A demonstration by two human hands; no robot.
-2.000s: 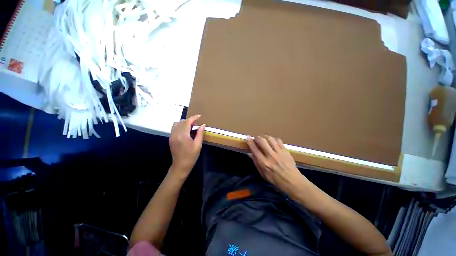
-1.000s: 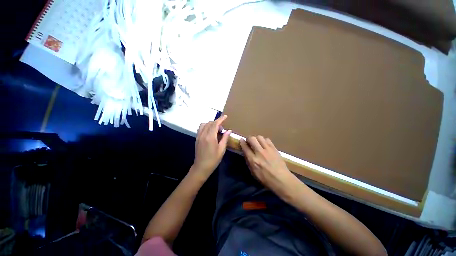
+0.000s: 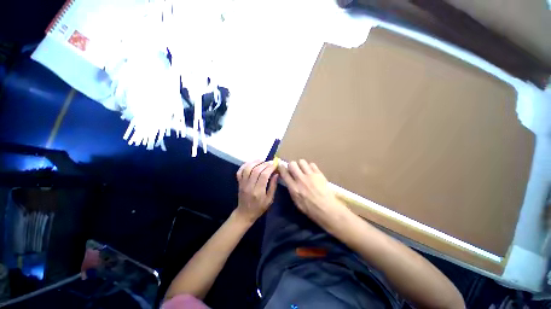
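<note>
A brown panel (image 3: 411, 133) lies flat at the table's near edge, with notched upper corners. A narrow white strip (image 3: 417, 223) lies along its near edge, beside a yellow edge band (image 3: 362, 208). My left hand (image 3: 257, 187) is at the panel's near left corner, fingers bent around the strip's end; the fingertips are partly hidden. My right hand (image 3: 308, 187) lies on the strip just right of my left hand, fingertips pressed down near the corner and almost touching the left fingers. A small dark piece (image 3: 273, 149) sticks out at that corner.
A heap of white strips (image 3: 145, 90) hangs over the table edge at left, with a dark bundle (image 3: 214, 108) among them. A printed calendar sheet (image 3: 78, 40) lies far left. A stack of brown panels (image 3: 471, 36) is behind the working panel. My dark apron touches the near edge.
The view has shifted left and the picture is brighter. My right hand has moved left along the strip to the corner, close to my left hand. The glue bottle has left the view.
</note>
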